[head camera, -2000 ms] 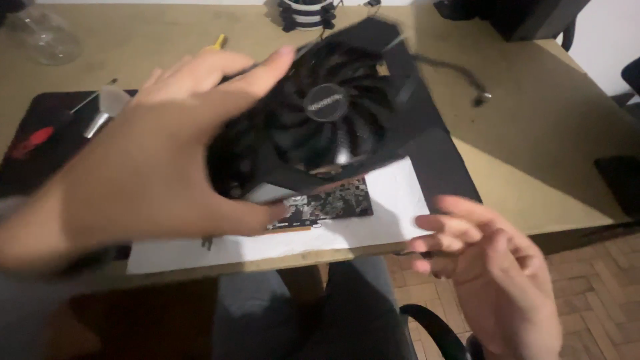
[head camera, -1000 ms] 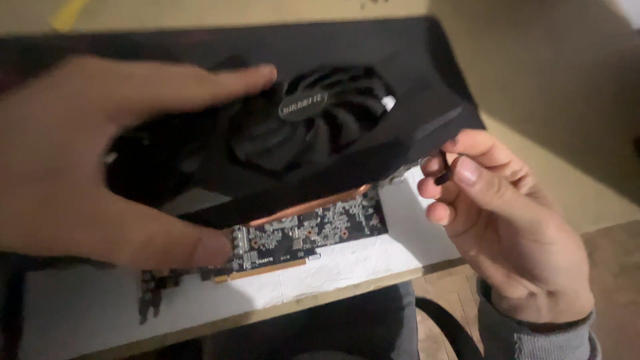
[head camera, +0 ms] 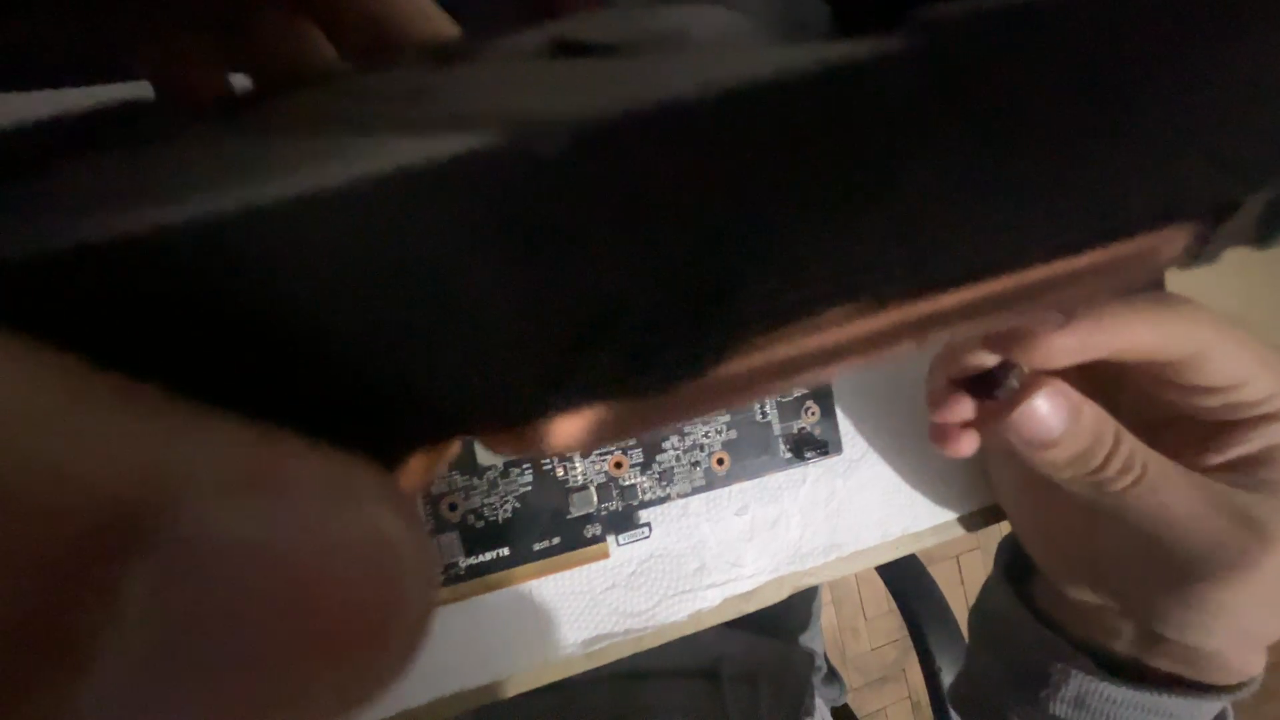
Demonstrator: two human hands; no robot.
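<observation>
My left hand (head camera: 230, 560), blurred and very near the camera, grips the dark fan cooler shroud (head camera: 560, 230) of a graphics card. A copper heat pipe (head camera: 900, 320) runs along its lower edge. Below it, a Gigabyte graphics card circuit board (head camera: 660, 470) lies on white paper towel (head camera: 740, 540), partly hidden by the cooler and my left thumb. My right hand (head camera: 1120, 430) pinches a small dark piece, likely a cable connector (head camera: 995, 381), between thumb and fingers, just below the cooler's right end.
The wooden table's front edge (head camera: 690, 612) runs under the paper towel. Beyond it are my legs in dark trousers (head camera: 700, 665), a dark curved chair part (head camera: 920, 620) and a parquet floor (head camera: 868, 630).
The cooler has come much nearer the camera and tilted, so its fan face no longer shows. My right hand, with fingers apart two seconds ago, now pinches the small dark piece.
</observation>
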